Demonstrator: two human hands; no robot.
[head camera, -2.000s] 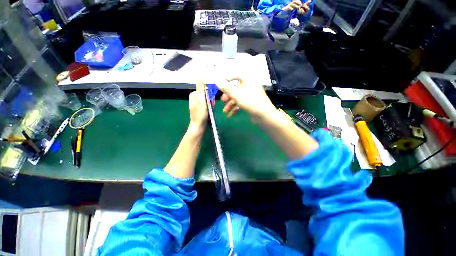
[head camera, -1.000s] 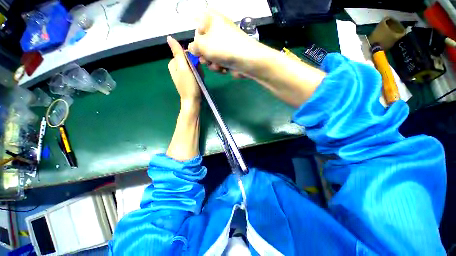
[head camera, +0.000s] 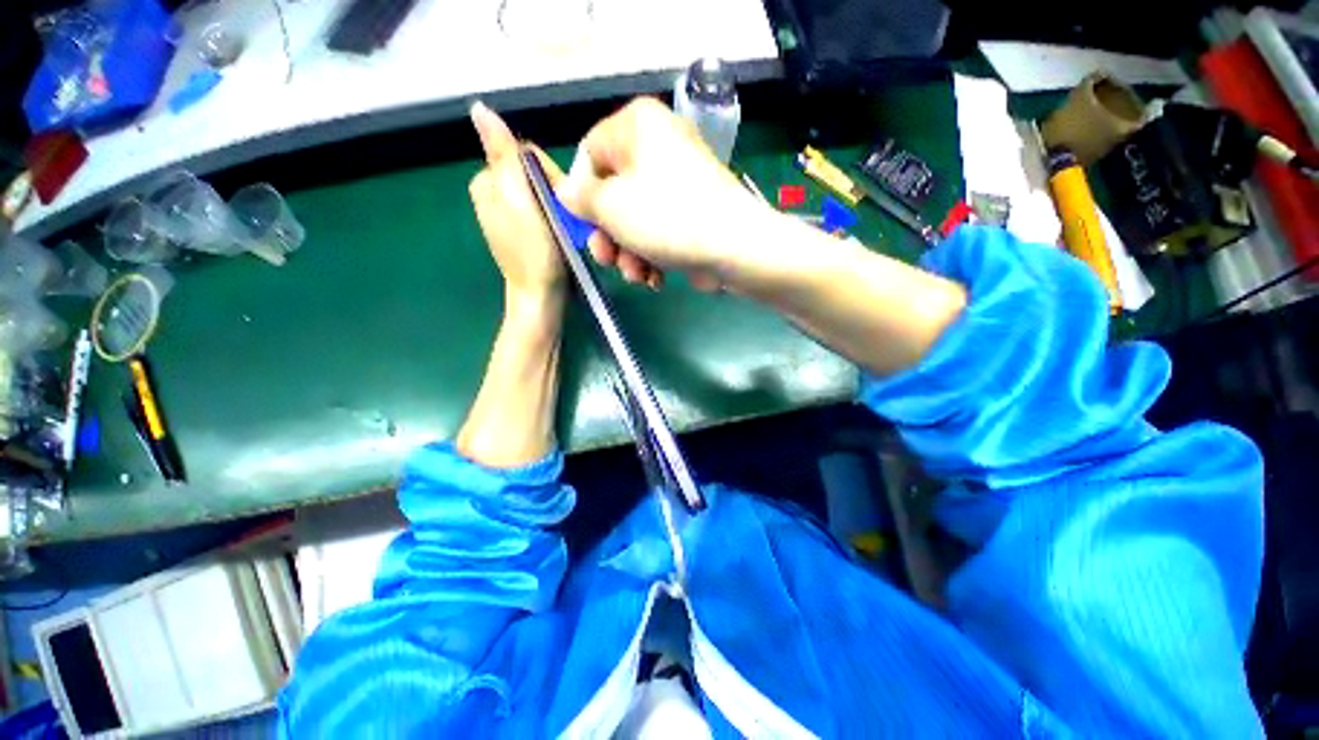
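A tablet (head camera: 619, 340) stands edge-on, seen as a thin dark and silver line, with its far end between my hands and its near end at my lap. My left hand (head camera: 517, 231) holds it from the left side near the far end, thumb or finger pointing up. My right hand (head camera: 644, 195) is closed on a blue pick (head camera: 573, 226) at the tablet's right edge. How deep the pick's tip sits is hidden by the fingers.
A white bottle (head camera: 707, 109) stands behind my right hand. Orange-handled tool (head camera: 1082, 224), tape roll (head camera: 1096, 119) and black box (head camera: 1179, 181) lie right. Clear cups (head camera: 203, 214), a round magnifier-like ring (head camera: 126, 317) and a yellow-black tool (head camera: 149, 411) lie left. A white shelf (head camera: 434, 65) spans the back.
My right hand and the pick have moved down along the tablet's edge, towards me. The tablet stays in my left hand. The bottle and small parts beyond my right wrist show more.
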